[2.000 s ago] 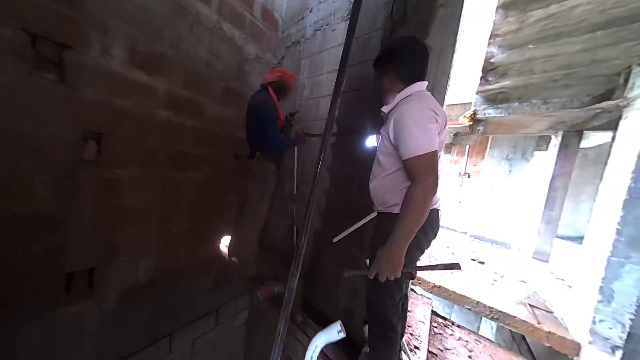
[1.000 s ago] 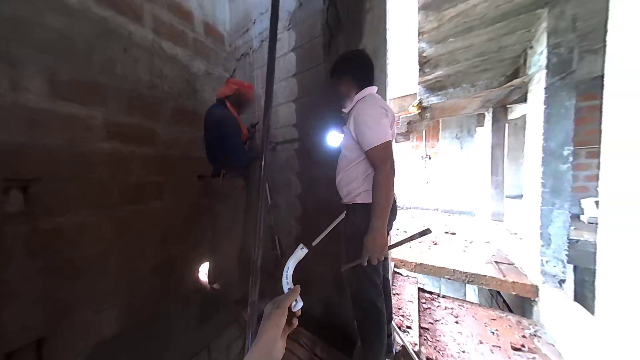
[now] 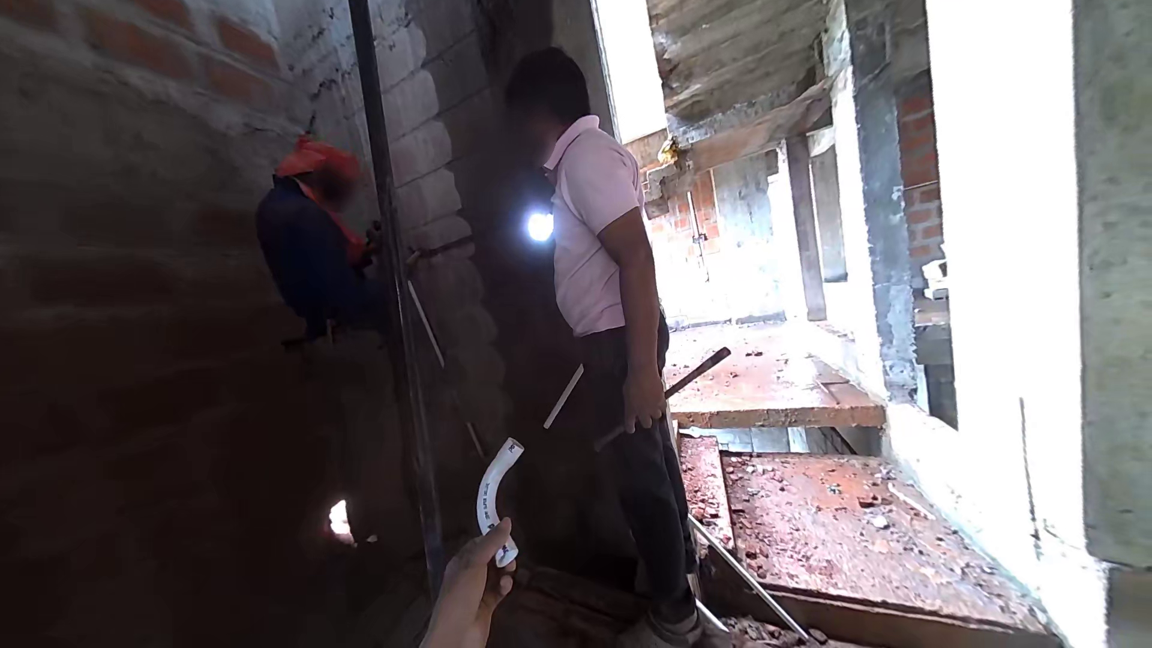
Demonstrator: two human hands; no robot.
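Observation:
A curved white plastic pipe bend, bearing printed marks, rises from my left or right hand at the bottom centre; I take it for my left hand, with thumb and fingers closed round the bend's lower end. My other hand is out of view. Beyond the bend stands a person in a pale pink shirt, who grips a dark bar low at one side. A lit lamp shines by that person's chest. A short white rod slants near their hip.
A tall dark metal pole stands left of centre. Behind it a person in a red head cloth faces the block wall. Rubble lies on reddish boards at the right, with thin pipes beside them. A brick wall fills the left.
Two seconds ago only the white bend showed at the bottom edge; one second ago my hand came into view holding it. The bend now stands more upright. The view has swung right.

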